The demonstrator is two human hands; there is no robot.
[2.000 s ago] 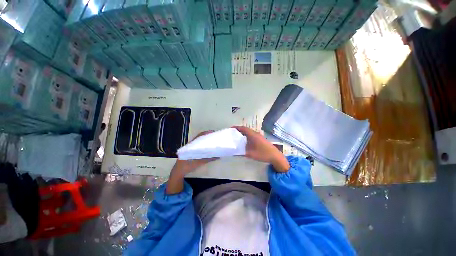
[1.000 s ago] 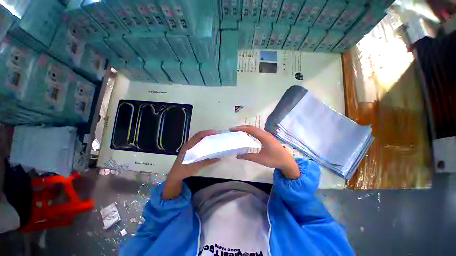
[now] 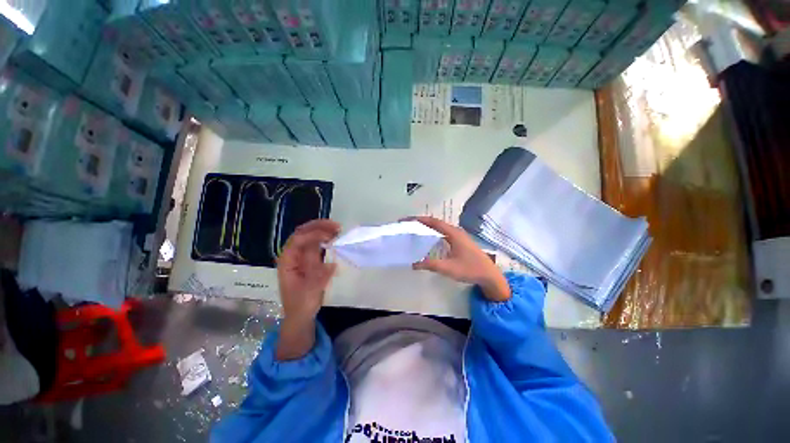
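A white packed mailer (image 3: 387,243) is held above the front middle of the table, its bag folded round a box shape. My right hand (image 3: 453,253) grips its right end, thumb below and fingers above. My left hand (image 3: 307,262) is at its left end, with fingers spread and palm partly turned up; the fingertips are close to the mailer's left corner, and any contact is hard to tell. The fanned stack of empty poly mailers (image 3: 565,227), silvery-white with a dark grey edge, lies to the right of my right hand.
Teal product boxes (image 3: 346,86) stand in rows at the back and left. The cream printed board (image 3: 364,186) covers the table. Shiny brown wrapped material (image 3: 671,251) is at the right. White bundles (image 3: 76,260) and a red plastic stool (image 3: 100,353) are at the left.
My left hand has come away from round the mailer's left end and opened, moving slightly left. My right hand still holds the mailer, which is now tilted a little differently.
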